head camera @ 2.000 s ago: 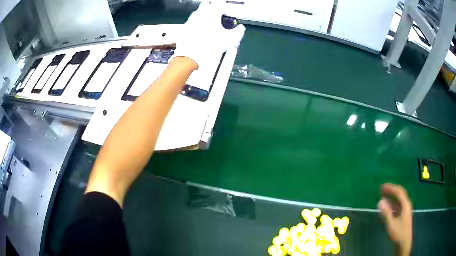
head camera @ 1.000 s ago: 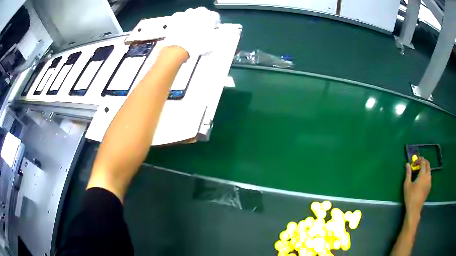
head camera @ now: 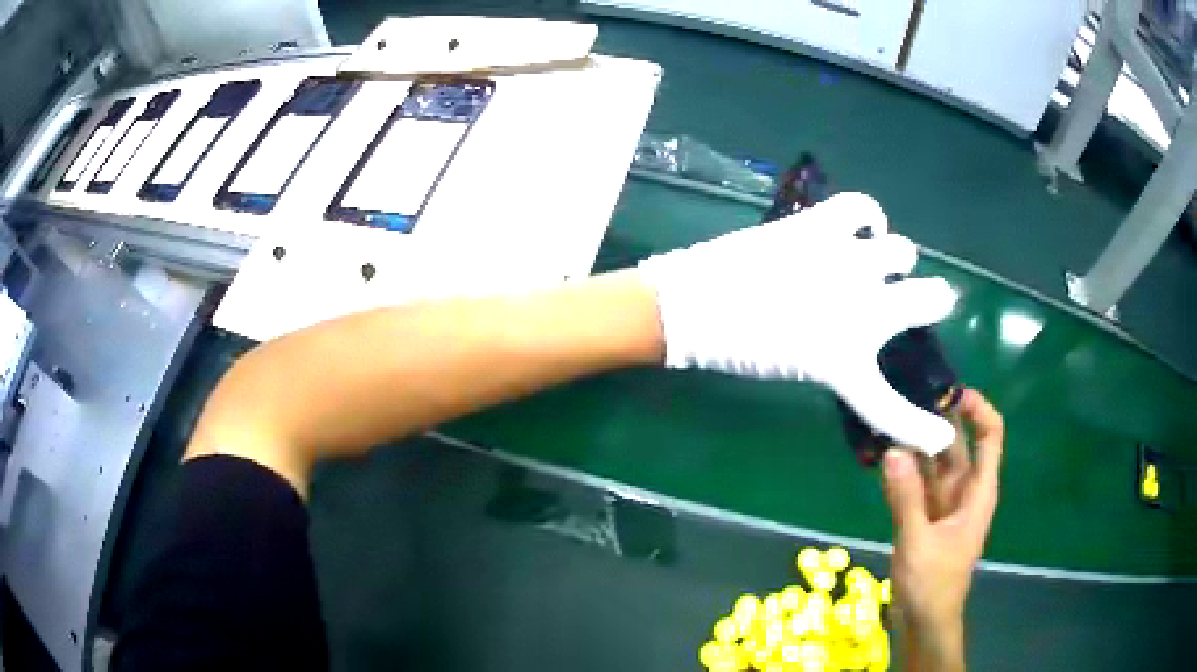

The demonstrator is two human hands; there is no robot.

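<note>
My left hand point(head camera: 814, 309), in a white glove, reaches across over the green belt. Its fingers are around a dark phone middle frame point(head camera: 919, 368), most of which the glove hides. My bare right hand point(head camera: 948, 512) touches the near end of this frame with thumb and fingers. Another dark piece point(head camera: 797, 187) sticks out beyond the glove; whether the glove holds it is unclear. Several black phone middle frames point(head camera: 347, 197) lie in a row on the white belt and boards. Loose yellow pieces point(head camera: 801, 620) are piled on the near green border.
A frame with a yellow piece point(head camera: 1151, 481) lies on the green belt point(head camera: 1076, 453) at the far right. A white guide board point(head camera: 525, 223) with screws stands at the left belt end. A crumpled clear bag point(head camera: 696, 160) lies beyond it. Clear film point(head camera: 584, 516) is on the near border.
My left hand has moved right from the white boards to the green belt. My right hand has moved left, and the frame it was at now shows between both hands. Another frame has appeared far right.
</note>
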